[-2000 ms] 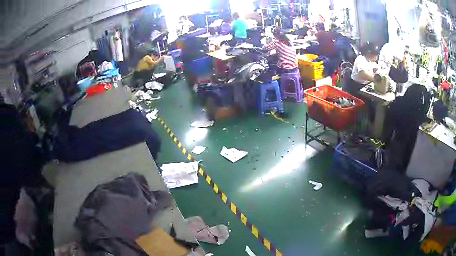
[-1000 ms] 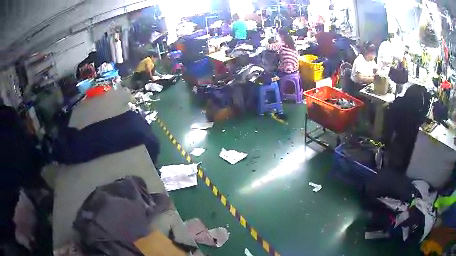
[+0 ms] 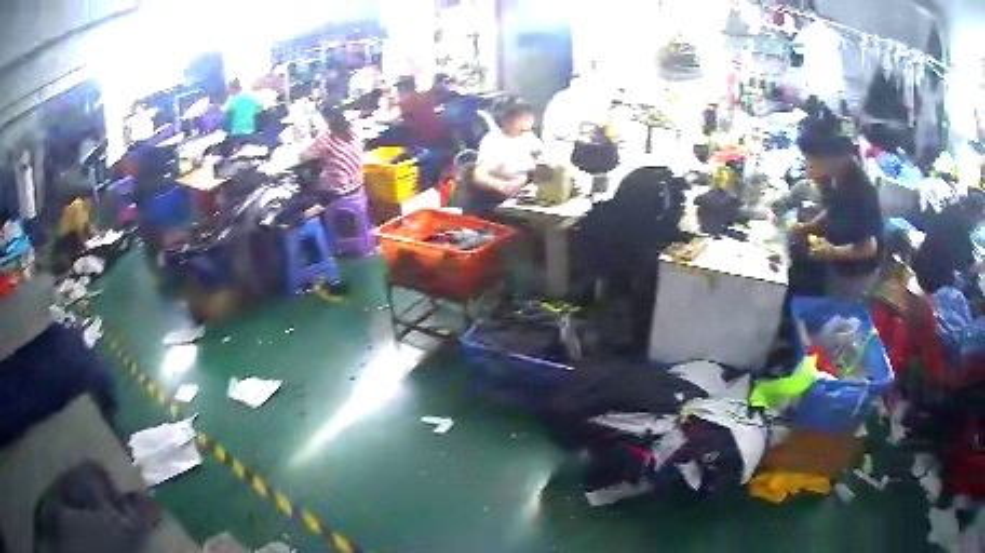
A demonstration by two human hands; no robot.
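Note:
Neither of my hands is in view. The grey-topped cutting table [image 3: 67, 467] is cut off at the lower left, with a crumpled grey fabric bundle [image 3: 92, 513] on its near end and a navy fabric pile [image 3: 49, 383] across it. A white paper sheet [image 3: 164, 449] lies on the floor beside the table. A dark heap of fabric with white pieces [image 3: 659, 437] lies on the floor at lower right of centre.
Yellow-black tape [image 3: 232, 464] runs along the green floor. An orange-red bin [image 3: 445, 254] stands on a frame, with a blue crate [image 3: 518, 356] near it. Another blue crate [image 3: 842, 373] is at right. A person in black [image 3: 848, 216] stands behind a white-sided table [image 3: 718, 308]; others work farther back.
The view has swung to the right. The cutting table has shifted to the left edge, its cardboard piece is out of view, and the person in black and the right-hand blue crate have come into view.

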